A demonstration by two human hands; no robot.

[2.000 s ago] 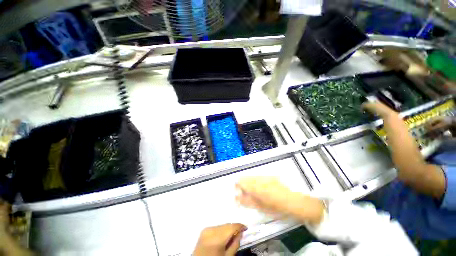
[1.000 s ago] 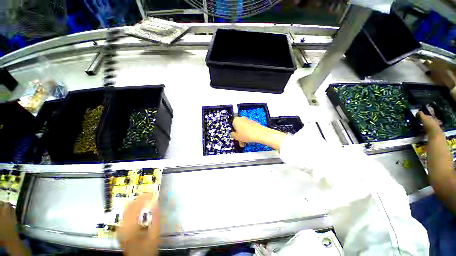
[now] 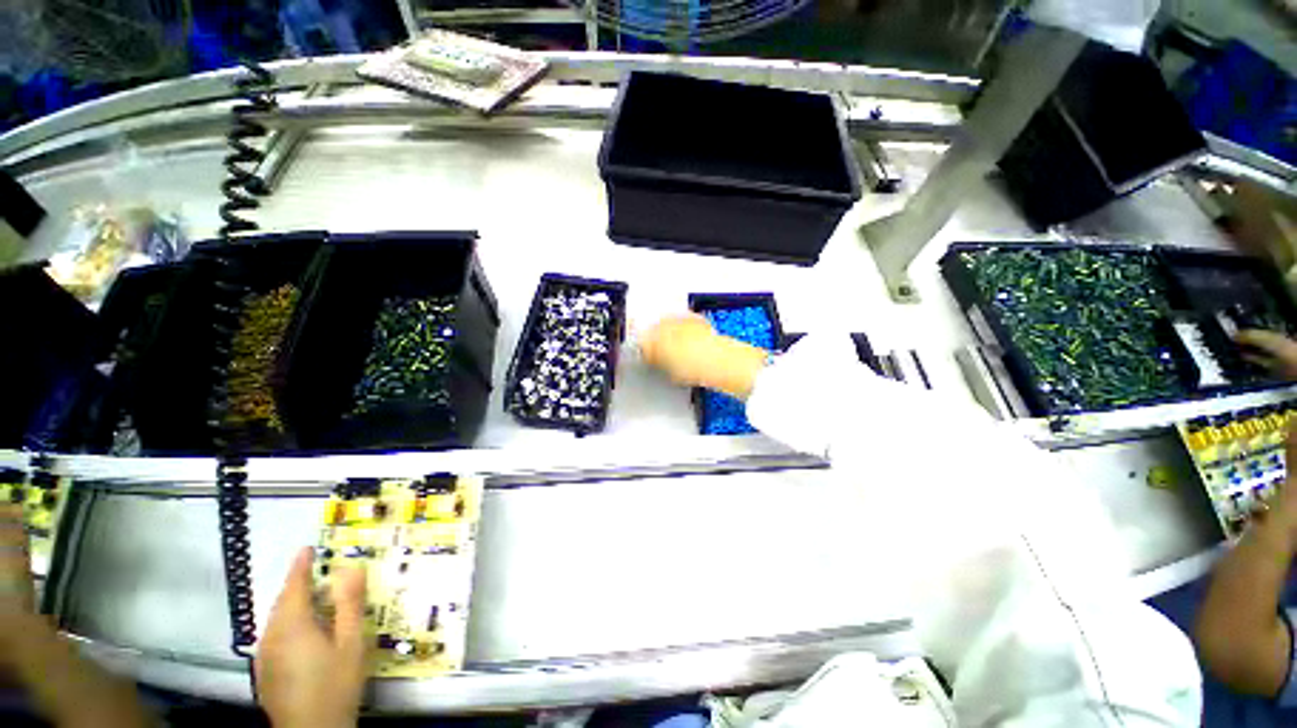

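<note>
A pale yellow circuit board [image 3: 427, 569] with yellow and black parts along its far edge lies in the railed track. My left hand [image 3: 316, 640] is at its left edge, two fingertips apart, one over the board; nothing shows between them. My right hand [image 3: 697, 353] is over the bench between two small bins, its wrist partly over the blue one; its fingertips are blurred and bunched, and whether they hold anything is unclear. The left bin holds silver-and-dark components [image 3: 569, 356] and stands askew. The middle bin holds blue components [image 3: 728, 413]. My right sleeve hides most of the third bin.
A coiled black cord [image 3: 236, 541] crosses the left side. Deep bins with gold-brown [image 3: 259, 356] and green components [image 3: 406, 356] stand left. An empty black tote [image 3: 726, 171] stands behind, beside a pale post [image 3: 946, 171]. A green-component tray [image 3: 1067, 320] and another person's arm [image 3: 1245, 605] are right.
The silver-component bin has shifted left and turned, opening a gap to the blue bin. My right hand has moved slightly left and up. My left hand has moved left from over the board to its edge.
</note>
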